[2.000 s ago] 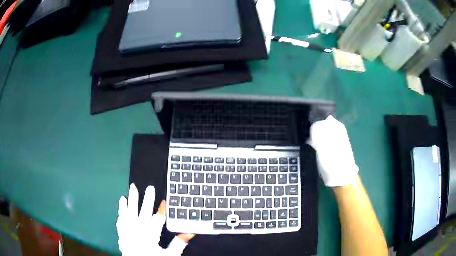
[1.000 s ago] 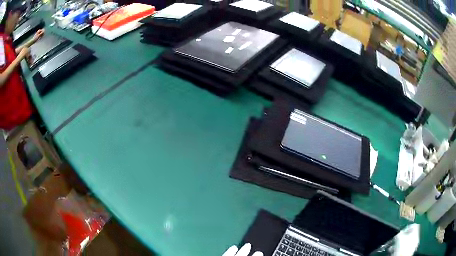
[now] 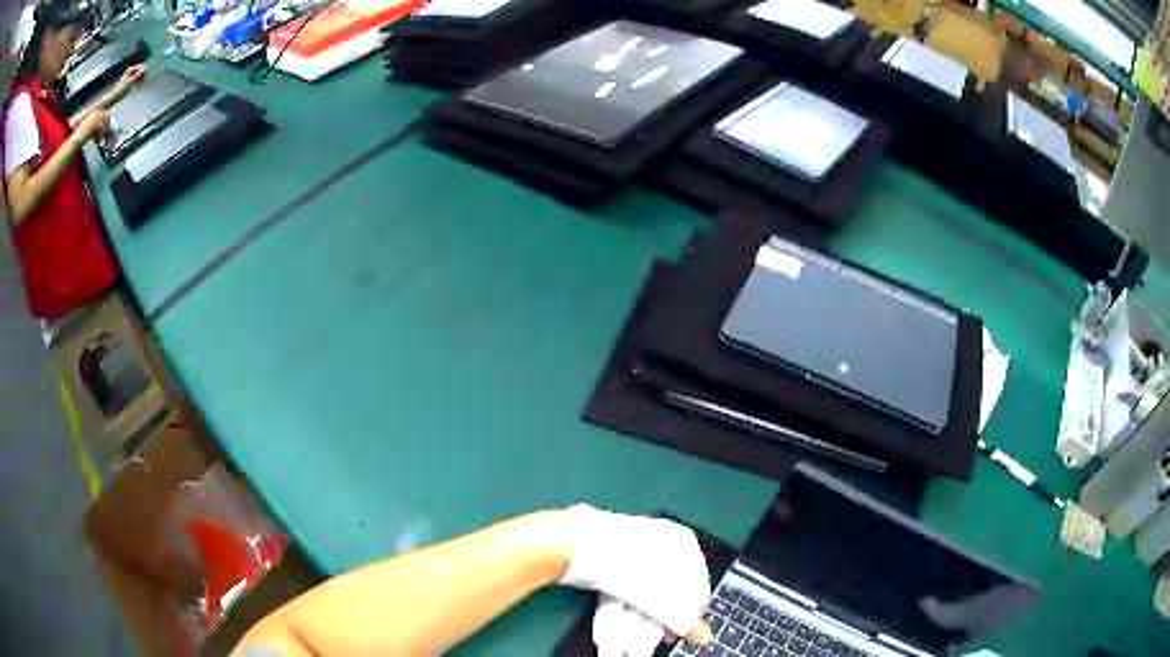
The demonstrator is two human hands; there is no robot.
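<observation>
The open mini laptop (image 3: 770, 634) lies at the bottom edge, cut off by it. Its dark screen (image 3: 873, 552) is raised and shows a pale reflection. My left hand (image 3: 642, 571), in a white glove, is at the laptop's left side with bent fingers. A bare fingertip touches or nearly touches the keyboard edge; whether it grips is unclear. Part of a black foam pad shows around the hand. My right hand is not clearly in view; only an unclear pale sliver shows at the bottom edge.
A closed laptop (image 3: 847, 336) lies on stacked black pads (image 3: 616, 385) behind, with a dark slim device (image 3: 770, 430) on the lower pad. A marker pen (image 3: 1020, 472) lies to the right. More laptops lie farther back. A person in a red vest (image 3: 64, 244) works at far left.
My left forearm has come into view, and its hand is farther in over the laptop's left side. The white glove at the screen's right edge has gone from view. The view has shifted slightly.
</observation>
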